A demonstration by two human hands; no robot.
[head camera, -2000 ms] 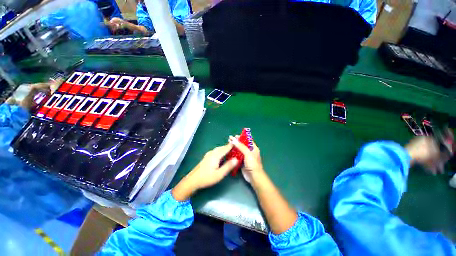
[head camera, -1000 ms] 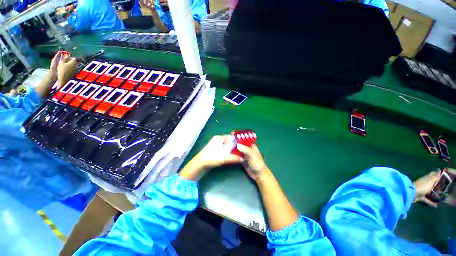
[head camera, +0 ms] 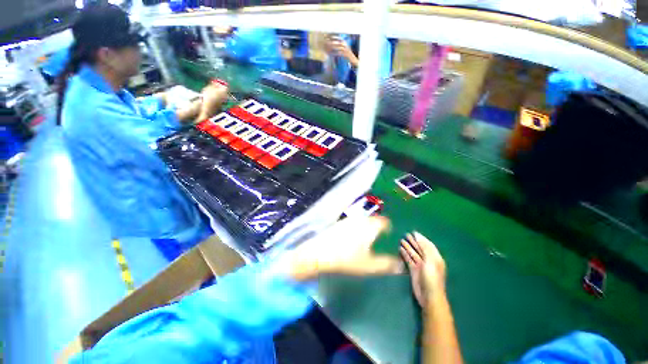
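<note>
My left hand (head camera: 348, 249), blurred, is beside the white tray liners, its fingers pointing right and apart with nothing visible between them. A red phone part with a pale frame (head camera: 369, 206) lies just beyond it, close to the liners and partly hidden by the hand. My right hand (head camera: 424, 266) is over the green bench (head camera: 490, 306), palm side turned left, with nothing visible in it. A pair of white-bordered screen modules (head camera: 413, 185) lies on the bench beyond my hands.
The black blister tray (head camera: 241, 188) with two rows of red housings is at left on white liners (head camera: 320, 206), above a cardboard carton (head camera: 153, 291). A person in a blue smock works behind it. A red phone (head camera: 595, 277) lies at right. A white post (head camera: 369, 71) stands beyond the tray.
My view has swung left. The red housing has left my hands' grip; a red part now shows beside the liners. My hands have moved apart, the left one closer to the tray's side.
</note>
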